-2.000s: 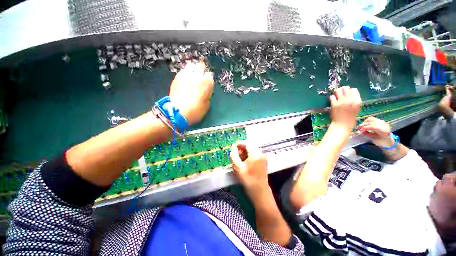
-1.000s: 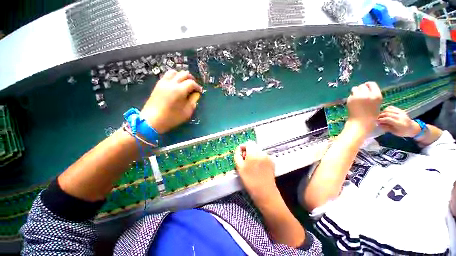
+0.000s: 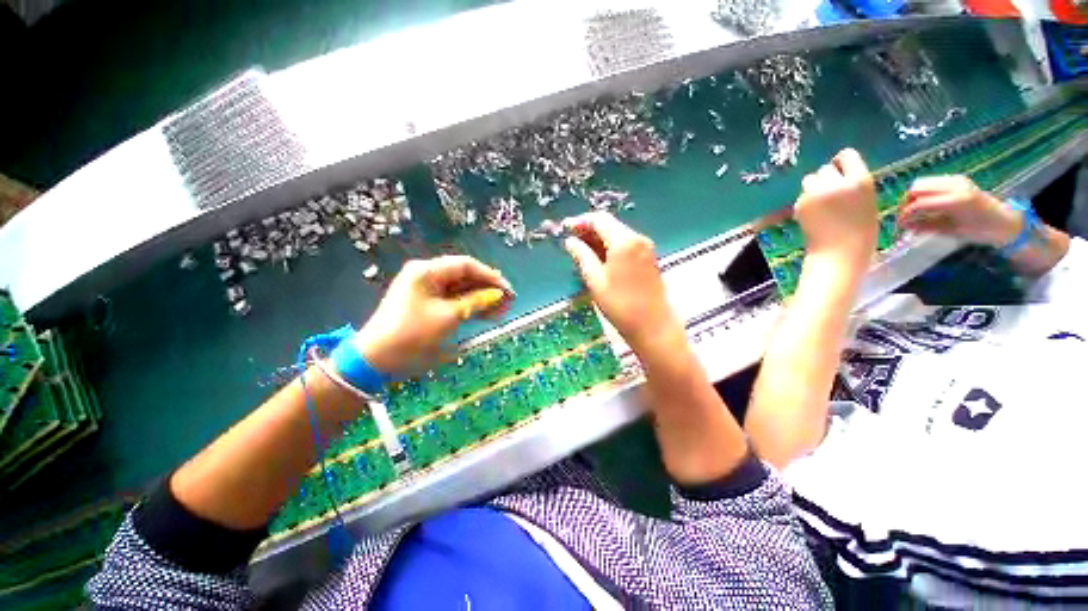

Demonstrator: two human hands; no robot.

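My left hand (image 3: pixel 436 308), with a yellow finger cover and blue wrist strap (image 3: pixel 346 358), is over the back edge of the green PCB panel (image 3: pixel 501 388). Its fingers are pinched around a small dark part at the tips. My right hand (image 3: pixel 620 277) has its fingertips at the front edge of the heap of small silvery leaded parts (image 3: pixel 573 149); whether they grip one is too small to tell. Boxier metal-can parts (image 3: pixel 313 227) lie in a heap on the green mat (image 3: pixel 155 322). Rows of small blue parts sit on the panel.
Stacked boards (image 3: pixel 48 400) are at the left. Grey ridged grids (image 3: pixel 233 141) lie on the white ledge (image 3: pixel 394 84). A white plate with a dark gap (image 3: pixel 749 269) is in the rail. A neighbour's hands (image 3: pixel 839 209) work at the right. Blue cord hangs from my left wrist.
My left hand has moved from the metal-can heap toward the panel. My right hand has left the panel's front edge and reached up to the leaded parts. The view has tilted.
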